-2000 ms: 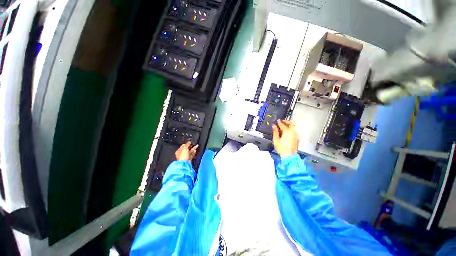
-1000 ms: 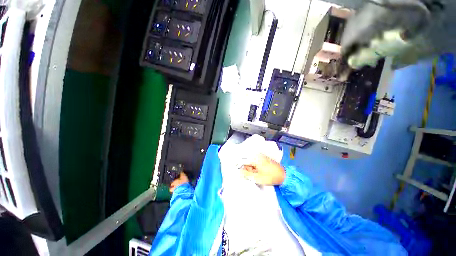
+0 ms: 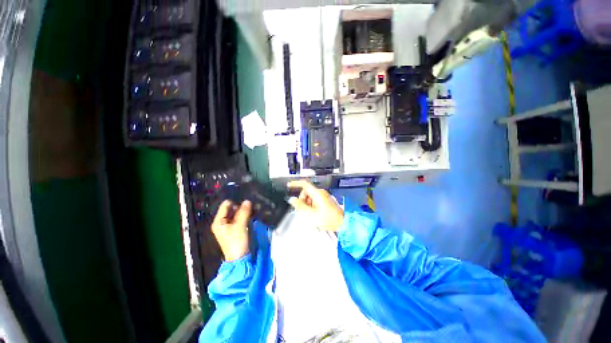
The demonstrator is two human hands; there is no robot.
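A thin black phone housing point(image 3: 262, 200), blurred, is held tilted in front of my body, over the edge of the lower component tray point(image 3: 209, 249). My left hand point(image 3: 232, 230) grips its left part. My right hand point(image 3: 317, 203) has its fingertips at its right end. The lower tray holds parts with small coloured dots. A black housing sits in the left fixture point(image 3: 320, 139) with a blue part along its left side. Another dark housing lies in the right fixture point(image 3: 406, 104), partly under the machine head.
A tray stack point(image 3: 161, 142) with filled pockets stands at upper left. A paper slip point(image 3: 254, 129) lies between trays and machine. The pinkish-beige feeder box point(image 3: 367, 60) stands between the slides. The grey-white driver head point(image 3: 472, 47) hangs at upper right. A white rack point(image 3: 544, 145) stands right.
My left hand has come up from the lower tray and now holds a housing. My right hand has moved from my chest to the housing's right end. The camera view has shifted.
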